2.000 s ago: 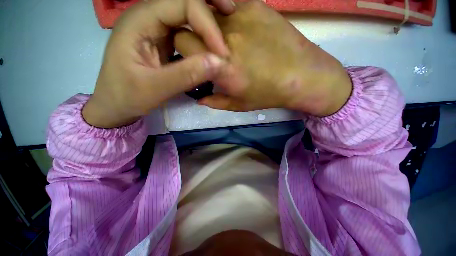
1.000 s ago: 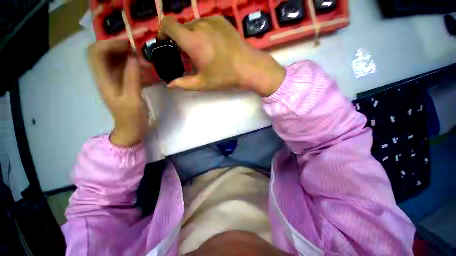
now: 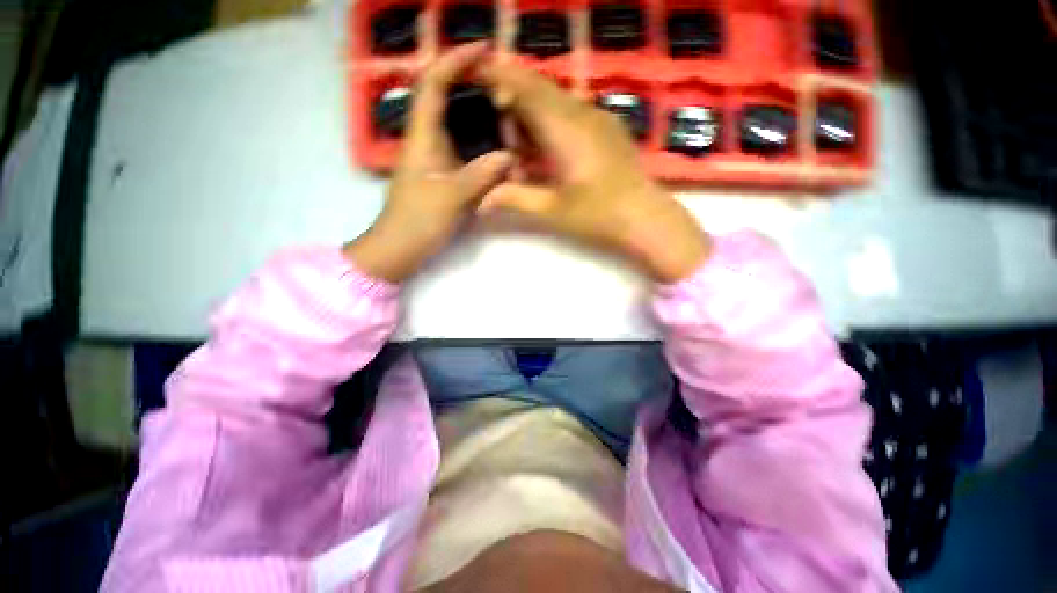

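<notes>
A black smartwatch unit (image 3: 472, 123) with its dark face showing is held between my two hands, over the near edge of the red-orange foam tray (image 3: 684, 170). My left hand (image 3: 435, 185) grips it from the left, thumb below and fingers above. My right hand (image 3: 580, 168) is at its right side, with fingers at its upper right edge and the thumb close to its lower right. The image is blurred, so exact fingertip contact of the right hand is hard to tell. Other dark units sit in the tray pockets; one upper-row pocket (image 3: 759, 41) is empty.
A pale mat (image 3: 527, 290) lies under my hands on the white bench (image 3: 232, 174). A black tray (image 3: 985, 116) stands at the right beyond the bench's middle. A dark strip (image 3: 75, 197) crosses the bench at the left. A dark patterned cloth-like thing hangs at lower right.
The view has shifted, so more of the tray shows. My left hand has come from beside the unit to gripping it. My right hand has moved to the unit's right side.
</notes>
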